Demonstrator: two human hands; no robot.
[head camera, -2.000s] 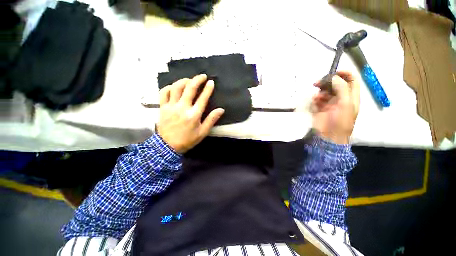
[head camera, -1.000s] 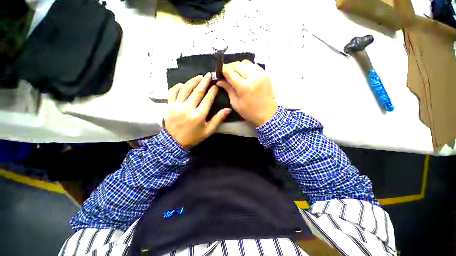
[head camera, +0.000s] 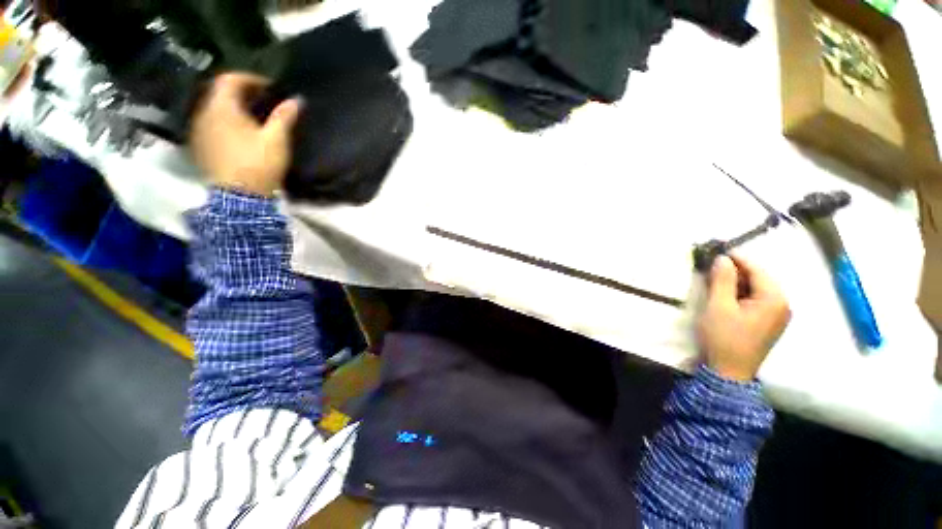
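Observation:
My left hand (head camera: 243, 134) is at the left, at the near-left edge of the stack of black fabric pieces (head camera: 351, 114). It is blurred, and a dark piece seems to lie under its fingers, but I cannot tell whether it grips it. My right hand (head camera: 742, 315) is at the right, near the table's front edge, with its fingers closed at the dark metal punch tool (head camera: 739, 243). The pale work board (head camera: 578, 207) has its dark front edge showing between my hands, with no fabric piece on it.
A heap of black pieces (head camera: 537, 52) lies beyond the board. A hammer with a blue handle (head camera: 849, 294) and a thin pointed tool (head camera: 749, 189) lie at the right. An open cardboard box (head camera: 816, 114) holds small metal parts at the far right. Blurred silvery clutter is at the far left.
The view has turned left. My left hand has moved from the board to the left stack. My right hand has moved right with the punch. The black piece is gone from the board.

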